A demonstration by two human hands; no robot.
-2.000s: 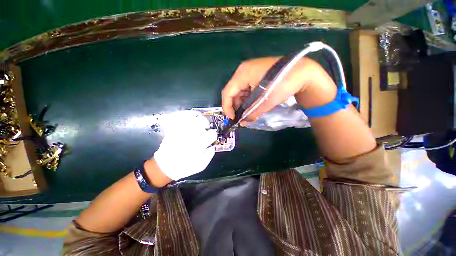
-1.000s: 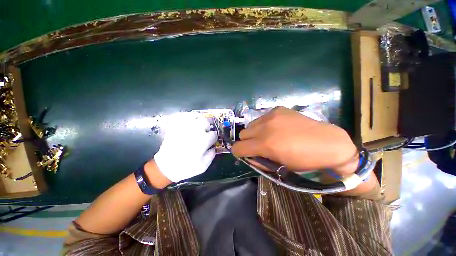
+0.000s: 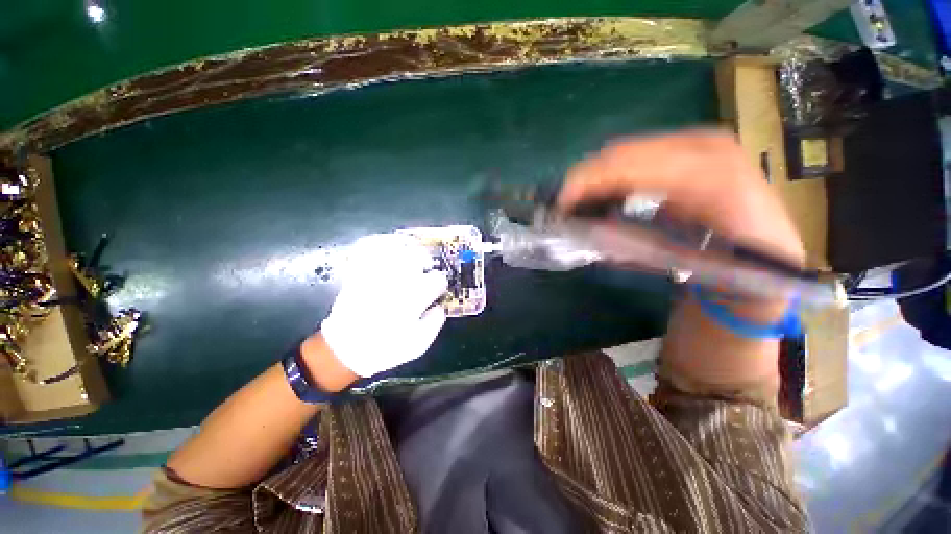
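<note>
My left hand [image 3: 386,305], in a white glove, holds the white socket housing [image 3: 474,299] at its left side on the dark-green mat. The housing is open and crowded inside, with a blue spot near its top. My bare right hand [image 3: 683,188] is blurred by motion, up and to the right of the housing. It is closed around the black soldering iron [image 3: 615,212], whose tip points left and is clear of the housing. A pale line runs along the iron to the right. A clear plastic bag [image 3: 547,248] lies against the housing's right side, partly behind the iron and its line.
A cardboard tray [image 3: 63,360] heaped with brass pieces stands at the left, with loose brass strips [image 3: 113,332] beside it. A taped brown-gold rail [image 3: 365,71] runs along the back. At the right are a cardboard tool tray [image 3: 808,224] and a black box [image 3: 886,188].
My right hand has lifted away from the housing, up and to the right, with the iron. My left hand and the housing have hardly moved.
</note>
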